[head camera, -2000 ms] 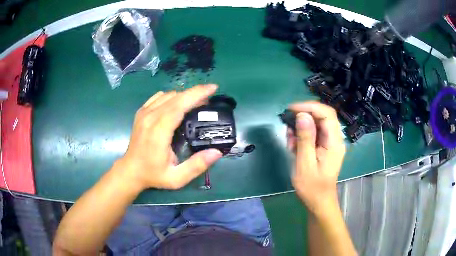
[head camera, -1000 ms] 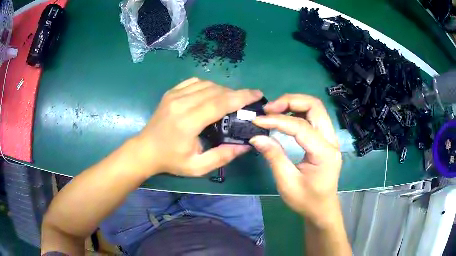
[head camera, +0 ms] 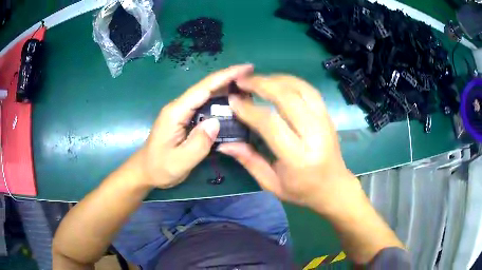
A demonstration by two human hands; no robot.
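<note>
A black camcorder body (head camera: pixel 228 131) with a small white label is held between my two hands at the centre of the bench. My left hand (head camera: pixel 177 134) wraps its left side, the thumb on the face below the label. My right hand (head camera: pixel 288 137), blurred, closes on its right side with fingers above and thumb below. The hands hide much of the body. A thin lead wire with a small dark disc (head camera: pixel 215 180) hangs below it near the bench edge.
On the green bench (head camera: pixel 95 169) are an open plastic bag of black screws (head camera: pixel 127 32), a loose screw patch (head camera: pixel 201 36), and a large heap of black parts (head camera: pixel 380 63) at right. A black unit (head camera: pixel 29 68) lies on the red mat (head camera: pixel 18 153). A purple ring (head camera: pixel 472 109) is at far right.
Two seconds ago my right hand was apart, holding a small black piece; now it is on the body. Since one second ago both hands shifted left in view, as did the whole scene.
</note>
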